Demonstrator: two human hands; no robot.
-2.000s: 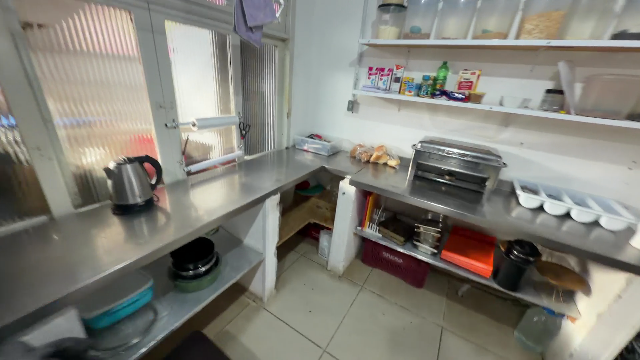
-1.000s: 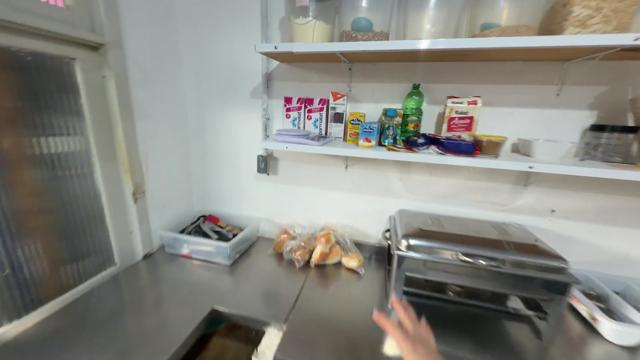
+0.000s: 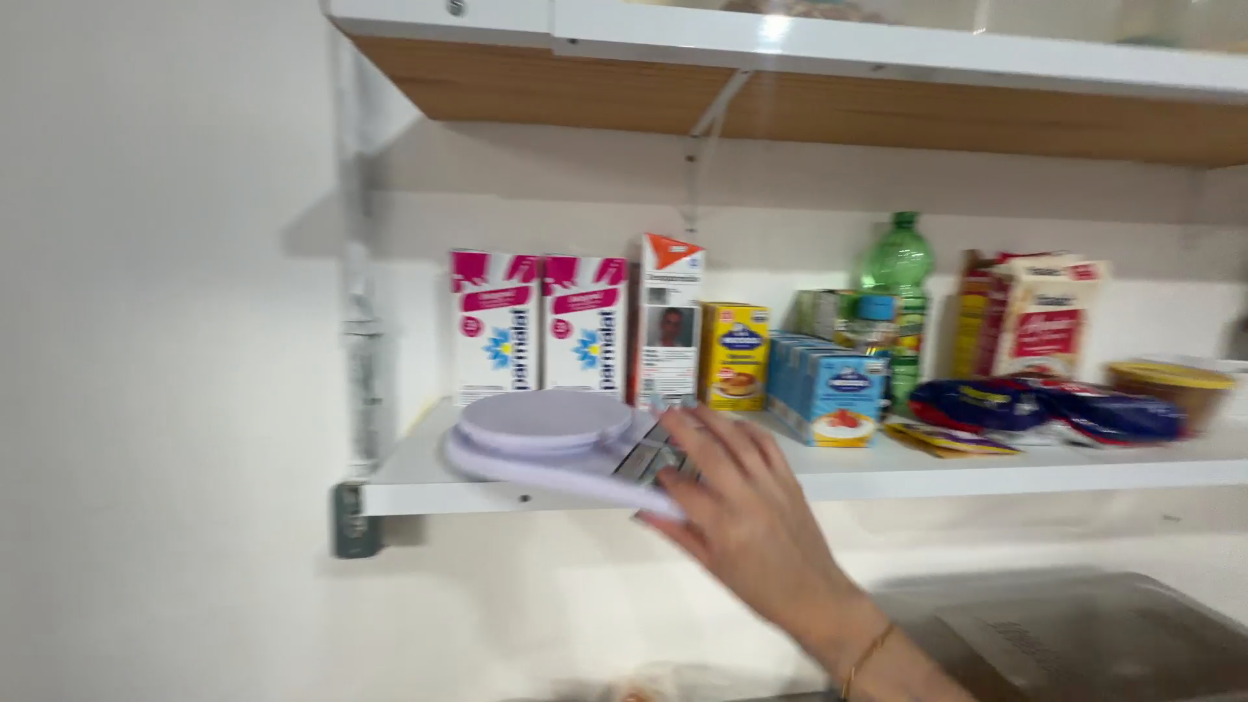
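Observation:
My right hand (image 3: 736, 497), with a thin bracelet at the wrist, grips the right end of a pale lilac kitchen scale (image 3: 546, 429), thumb below and fingers over its display end. The scale has a round platform and lies tilted at the left part of the white lower shelf (image 3: 955, 478), its near edge past the shelf's front. Behind it stand two Parmalat milk cartons (image 3: 495, 331) and a taller white carton (image 3: 669, 322). A yellow carton (image 3: 734, 353) and several small blue cartons (image 3: 829, 390) stand to the right. My left hand is out of view.
Farther right are a green plastic bottle (image 3: 902, 283), dark blue packets (image 3: 1043, 408), a cream-coloured package (image 3: 1051, 317) and a tub with a yellow lid (image 3: 1170, 385). A wooden upper shelf (image 3: 877, 107) runs overhead. The metal appliance's lid (image 3: 1082, 634) lies below at right.
The view has moved in close to the shelf. My right hand, seen over the counter a second ago, has risen to the shelf and taken hold of the scale.

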